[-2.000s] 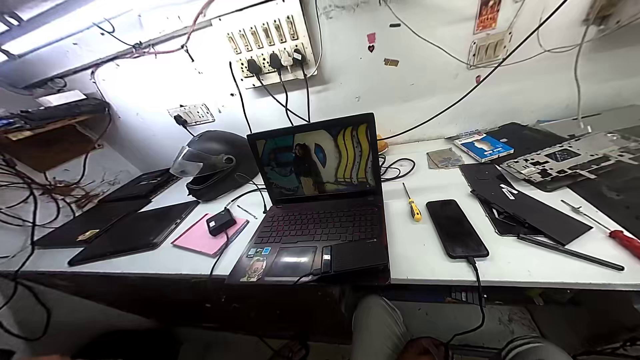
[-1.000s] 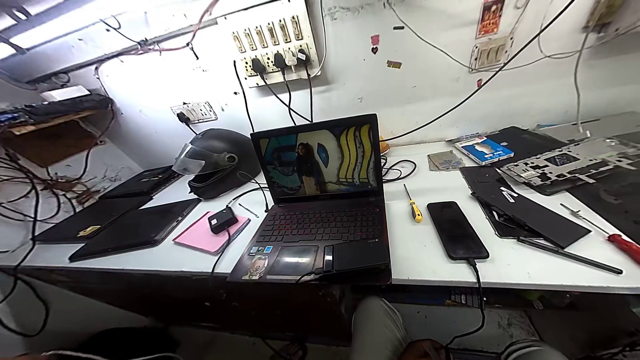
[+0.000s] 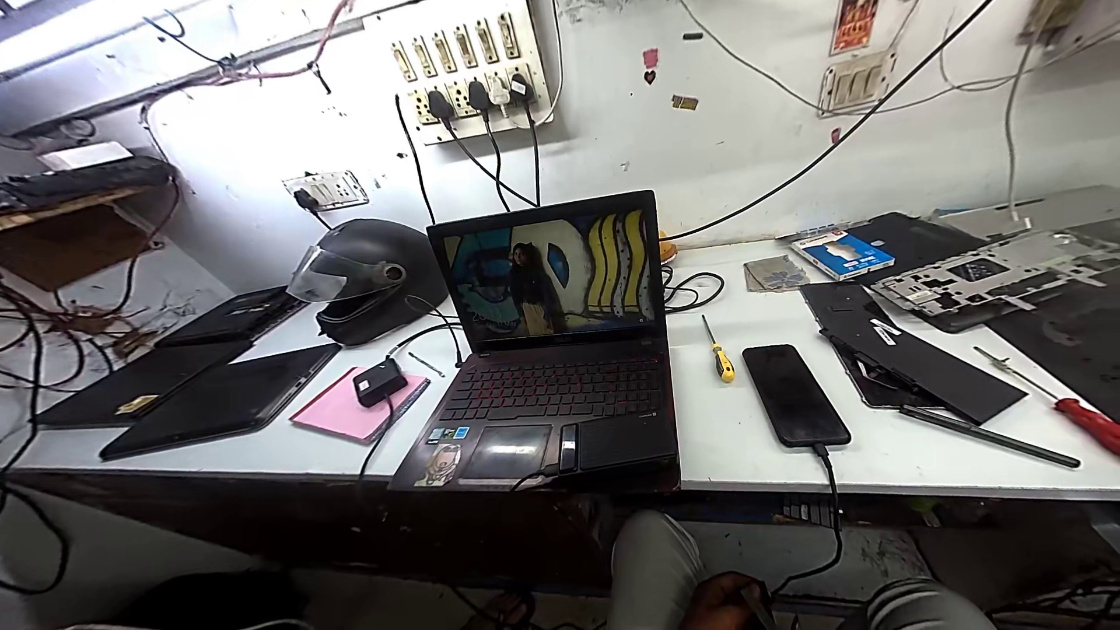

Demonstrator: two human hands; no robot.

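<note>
A hand, which looks like my right hand [image 3: 726, 602], is low between my knees at the bottom edge, partly cut off. Something thin and greyish shows at its fingers; whether it is gripped is unclear. My left hand cannot be made out. Above the knees, an open black laptop [image 3: 556, 381] stands on the white table, its screen lit with a picture of a person before a painted wall. To its right lie a yellow-handled screwdriver [image 3: 722, 360] and a dark-screened smartphone [image 3: 796, 395] with a black cable [image 3: 836, 516] plugged in, running down past the table edge near the hand.
Left of the laptop are a black helmet [image 3: 376, 276], a black adapter [image 3: 381, 382] on a pink pad [image 3: 337, 411] and closed laptops [image 3: 223, 402]. Rightward lie laptop panels [image 3: 927, 350], a metal frame [image 3: 989, 271], a blue box [image 3: 844, 254] and a red-handled screwdriver [image 3: 1085, 424]. Plugs fill part of a wall switchboard [image 3: 472, 74].
The picture on the laptop screen has changed, with the person in it now more fully visible. The things on the table have not moved.
</note>
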